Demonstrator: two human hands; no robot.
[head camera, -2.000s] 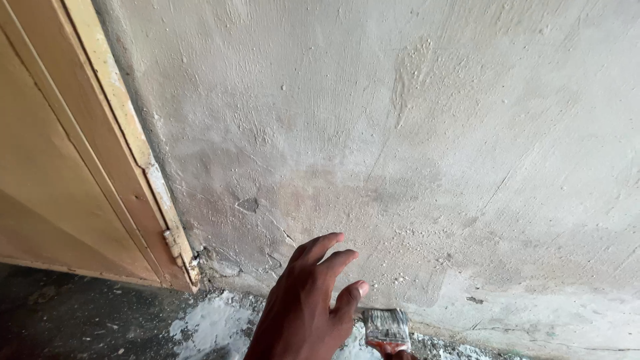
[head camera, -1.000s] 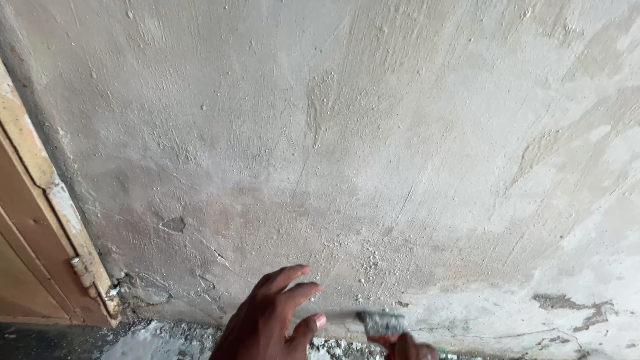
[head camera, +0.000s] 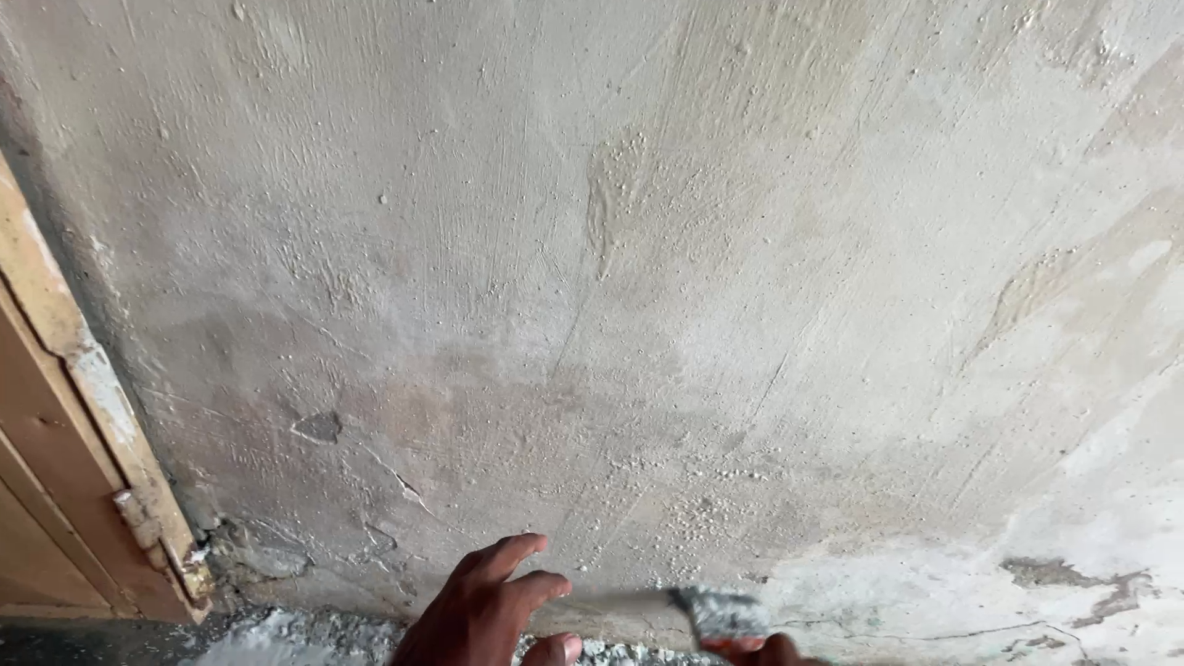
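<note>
My left hand (head camera: 486, 601) is at the bottom centre, fingers apart and slightly curled, with nothing in it, in front of the lower wall. To its right, my right hand (head camera: 777, 651) shows only in part at the bottom edge. It grips a flat tool (head camera: 726, 615) with a reddish lower part and a pale, paint-crusted head; whether this is a brush or a scraper I cannot tell. The head is at the foot of the plastered wall (head camera: 518, 305), which has rough bumps, cracks and flaking patches.
At the left stands a brown and cream door (head camera: 65, 499) with a worn frame (head camera: 102, 384) and a hinge (head camera: 139, 527). White flakes and rubble (head camera: 296, 638) lie along the floor by the wall's base. The dark floor (head camera: 102, 643) shows at the lower left.
The view has shifted to the right along the wall, so less of the door shows. My right hand still holds the tool, and my left hand keeps its fingers apart.
</note>
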